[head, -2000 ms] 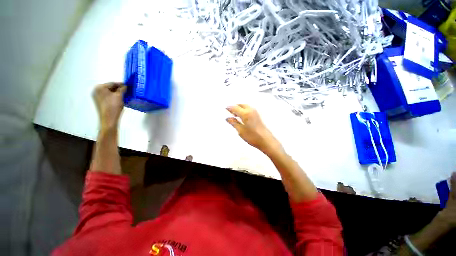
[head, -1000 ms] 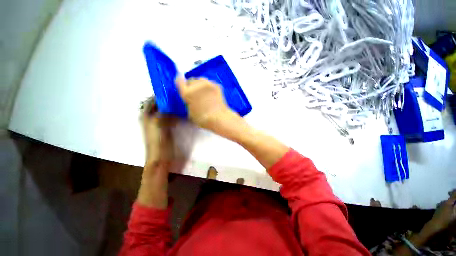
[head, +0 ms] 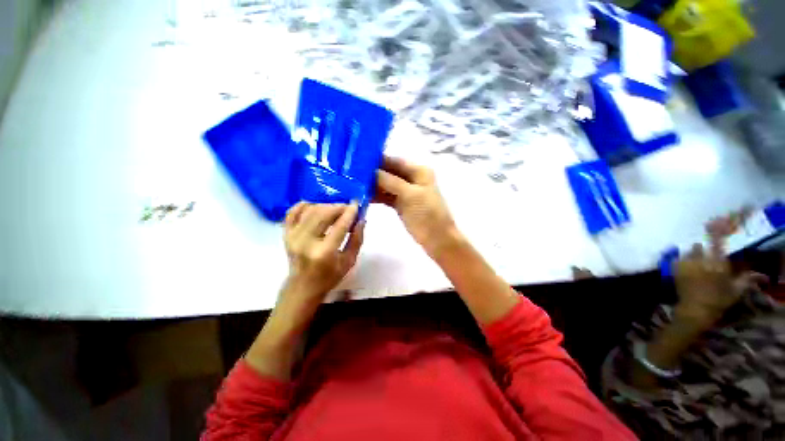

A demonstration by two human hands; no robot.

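Note:
A blue tray [head: 344,133] with two narrow moulded slots and a shiny patch is held up between my two hands. My left hand [head: 323,241] grips its lower edge, with the fingers over the front. My right hand [head: 417,198] grips its right edge; some of its fingers are hidden behind the tray. Whether it is one tray or several together I cannot tell. Another blue tray or short stack [head: 256,159] lies on the table just to the left, partly behind the held one.
A blurred heap of white cables [head: 482,77] covers the far side of the white table [head: 95,250]. Tiny loose parts [head: 168,210] lie at left. At right are a filled blue tray [head: 597,198], blue pieces with white cards [head: 633,103], and another person's hands [head: 706,280].
The blue tray is now upright and steady between both hands, its slotted face showing. The other blue piece now lies left of it. The view has shifted; the neighbour's hands show more.

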